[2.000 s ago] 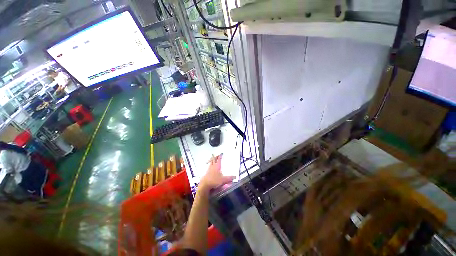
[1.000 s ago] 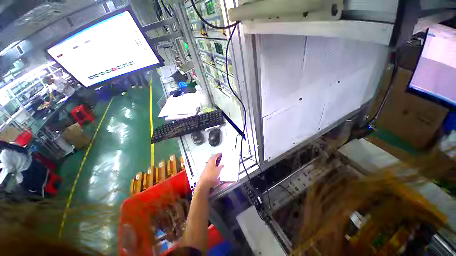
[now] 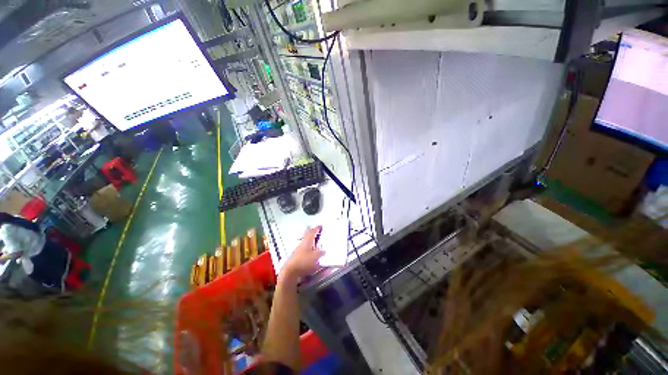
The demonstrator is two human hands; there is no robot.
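Note:
My left hand (image 3: 304, 256) is over the front part of the small white side desk (image 3: 293, 238), with the forearm reaching up from the bottom of the picture. Its fingers are close together, with a small dark reddish spot at the fingertips; I cannot tell if they hold something. Two black computer mice, one at the left (image 3: 286, 202) and one at the right (image 3: 312, 201), lie just beyond the hand. A long black keyboard (image 3: 271, 186) lies behind them. My right hand is not in view.
A red crate (image 3: 192, 322) stands below left, with orange fixtures (image 3: 231, 256) in a row behind it. White papers (image 3: 265, 157) lie behind the keyboard. A monitor (image 3: 150, 77) hangs upper left. Metal rails (image 3: 425, 256) and a blurred orange fixture (image 3: 586, 315) are at the right. Blurred strands cross the lower picture.
My left hand was spread flat on the desk with the thumb out; its fingers have since drawn together. The view has shifted slightly, and the scene sits a little further left.

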